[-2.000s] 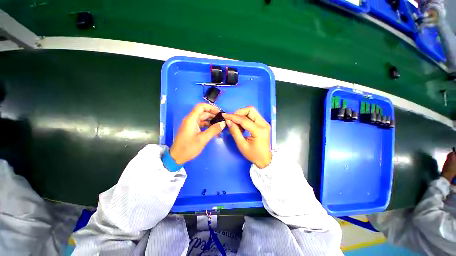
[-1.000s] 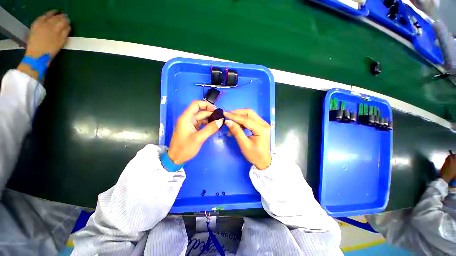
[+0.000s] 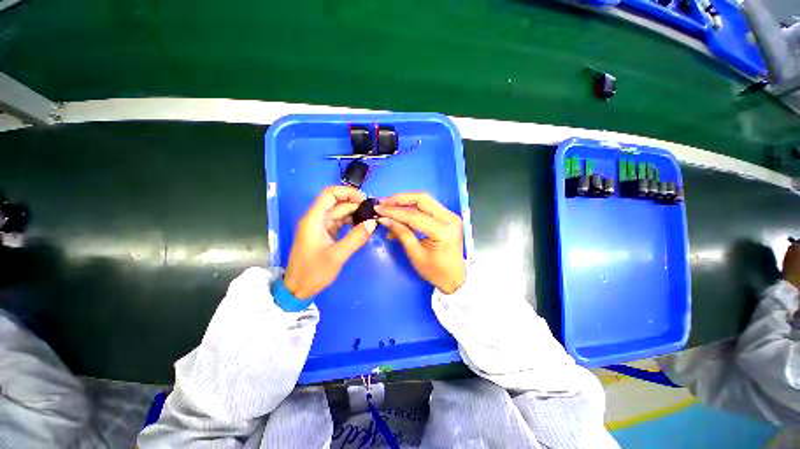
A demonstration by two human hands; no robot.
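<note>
A small black unit is held between the fingertips of both hands, above the blue work tray. My left hand pinches it from the left, and my right hand touches it from the right. The fingers hide part of it. Two black units with reddish wires stand at the tray's far side. A third black unit lies tilted just beyond my left fingertips, with thin leads. Tiny dark parts lie near the tray's near edge.
A second blue tray to the right holds several black units with green strips at its far end. A single black unit lies on the green belt. Blue supply trays are at the upper right. Other people's sleeves show at both sides.
The view has shifted a little. The neighbour's hand at the upper left has gone from the belt. The black unit on the belt has moved left. Both hands still hold the small black unit.
</note>
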